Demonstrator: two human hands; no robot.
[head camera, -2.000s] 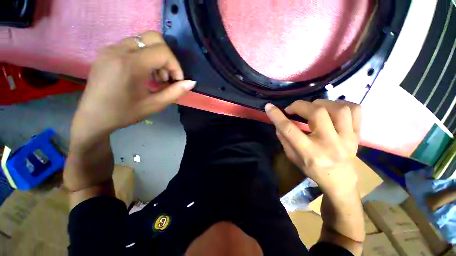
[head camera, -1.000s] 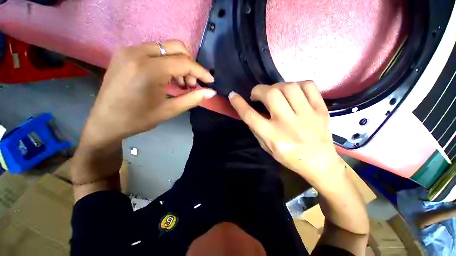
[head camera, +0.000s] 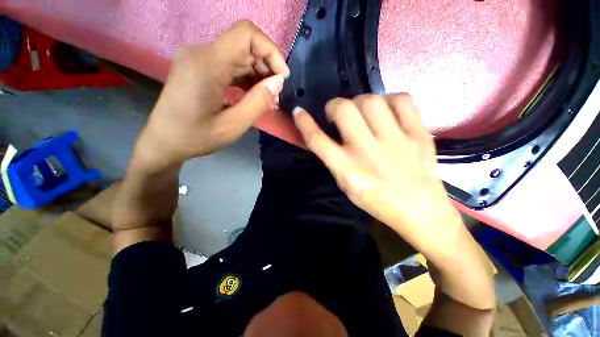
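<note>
A black frame (head camera: 314, 69) with a large round opening lies on the pink foam sheet (head camera: 460, 66). My left hand (head camera: 197, 99) is at its near left corner, thumb and forefinger tips together; whether they pinch a strip end cannot be told. My right hand (head camera: 385, 155) lies over the frame's near edge, forefinger extended onto the edge beside my left fingertips, other fingers curled on the frame. A narrow dark strip (head camera: 458, 191) shows along the near edge by the right corner; the rest of that edge is mostly hidden by my right hand.
A sheet of wide black bands (head camera: 582, 161) lies right of the frame. A blue stool (head camera: 49, 170) and a red stool (head camera: 56, 62) stand on the floor at left. Cartons (head camera: 59, 263) are at lower left. An open carton (head camera: 418, 289) and clear plastic bags (head camera: 579, 299) are at lower right.
The frame appears further right in view. My right hand has moved left along the near edge, close to my left hand. My left fingers have lifted slightly at the corner.
</note>
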